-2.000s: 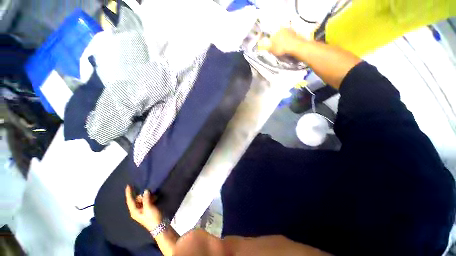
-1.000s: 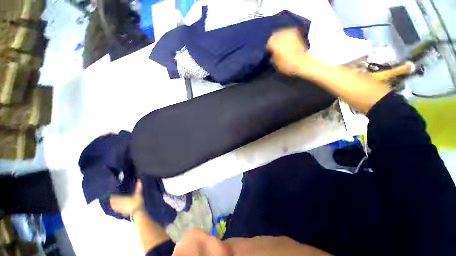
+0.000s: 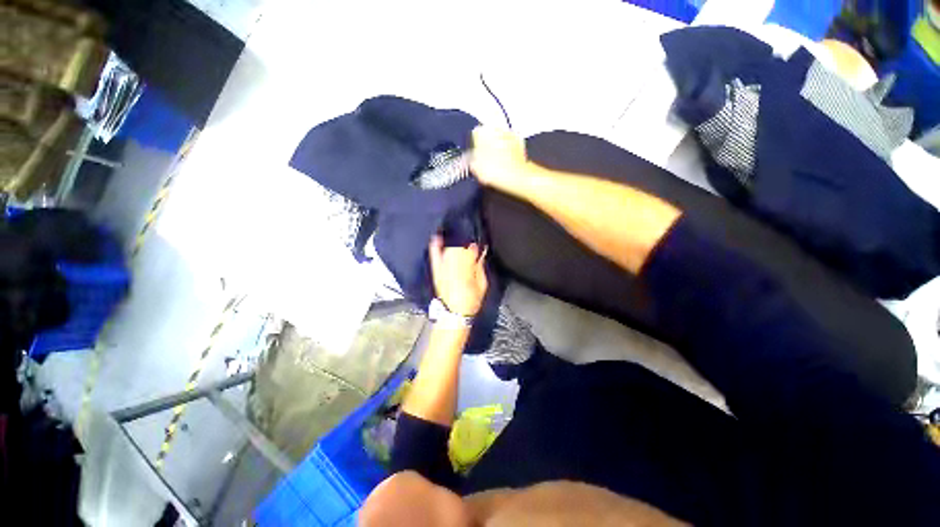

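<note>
A navy garment part (image 3: 376,154) with grey-striped lining hangs around the rounded end of the black pressing board (image 3: 577,154). My right hand (image 3: 498,157) grips its edge at the board's end, beside a patch of lining. My left hand (image 3: 457,276), with a band on the wrist, holds the dark cloth just below; some fingers are hidden in the folds. More navy cloth with striped lining (image 3: 814,165) lies along the board's far side. Whether the two navy parts are joined is not visible.
The board stands over a white table (image 3: 278,124). Below left are a blue crate (image 3: 325,489), a metal frame (image 3: 186,399), grey-beige cloth (image 3: 320,376) and yellow-black floor tape. Dark piles lie at the left edge, brown stacked goods at upper left.
The view has turned towards the board's rounded end. My right hand has left the cloth on the far side and now holds the near garment part close to my left hand.
</note>
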